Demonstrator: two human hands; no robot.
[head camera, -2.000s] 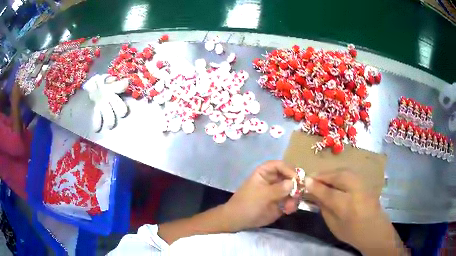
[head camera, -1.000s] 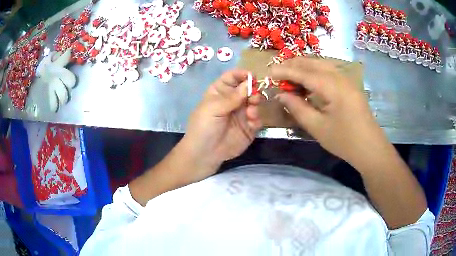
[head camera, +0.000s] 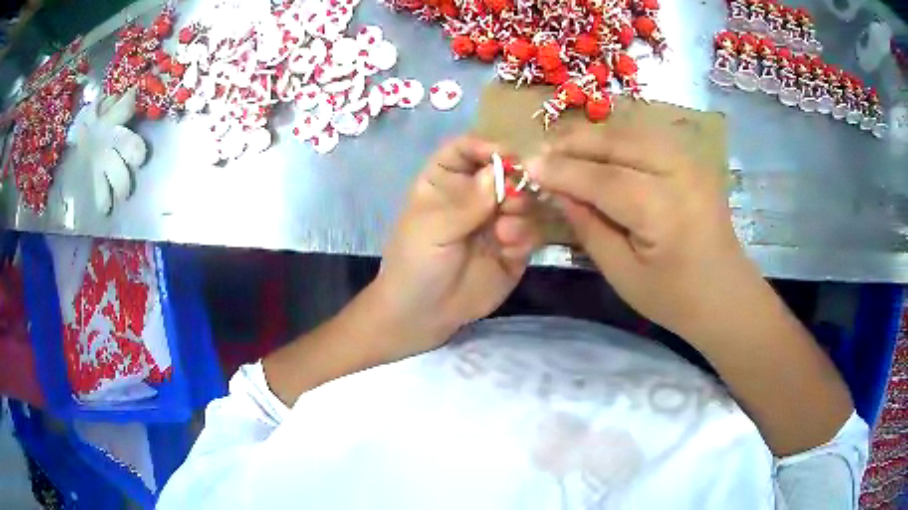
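Observation:
My left hand (head camera: 458, 234) holds a round white base (head camera: 499, 177) on edge between thumb and fingers, its red spots facing right. My right hand (head camera: 637, 194) grips a figurine body (head camera: 525, 179), whose striped limbs show at the base's red side; its head is hidden by my fingers. Both hands are over the near part of the cardboard work mat (head camera: 697, 134). A loose pile of round bases (head camera: 339, 75) lies left of the mat, with one base (head camera: 445, 95) apart near it. A heap of figurine bodies (head camera: 548, 45) lies beyond the mat.
Assembled figurines (head camera: 796, 75) stand in rows at far right. A limp white glove (head camera: 114, 149) lies at left, beside red-headed parts (head camera: 144, 65) and small red-and-white parts (head camera: 45, 139). A blue crate (head camera: 194, 329) with loose red parts (head camera: 114, 314) is below the table edge at left.
The view has tilted down since the earliest frame. My right hand has moved closer to my left, and the body's red head, seen one second ago, is now covered by my fingers.

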